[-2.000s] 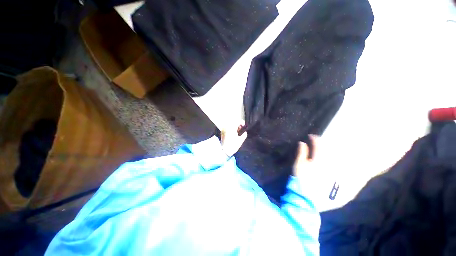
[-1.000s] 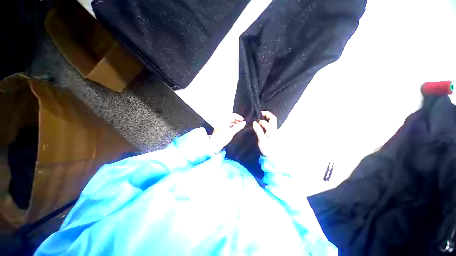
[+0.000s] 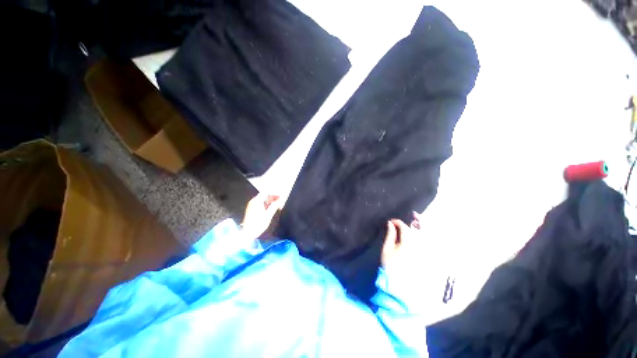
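Black trousers [image 3: 377,147] lie lengthwise on the white table, rumpled, with their near end against my light-blue smock. My left hand [image 3: 260,213] is at their near left edge, fingers curled. My right hand [image 3: 400,236] is at their near right edge, thumb and fingers somewhat apart. Glare washes out both hands, so a grip on the cloth cannot be made out. Small thread snips [image 3: 448,289] lie on the table right of my right hand.
Folded black trousers [image 3: 255,84] lie at the table's left edge. A rumpled black garment pile [image 3: 552,280] is at right, with a red thread spool [image 3: 585,172] at its top. Open brown cartons [image 3: 105,238] stand on the floor at left.
My hands were together at a fold in the trousers and have moved apart to either side. The trousers now lie more spread, the fold gone. The view has shifted.
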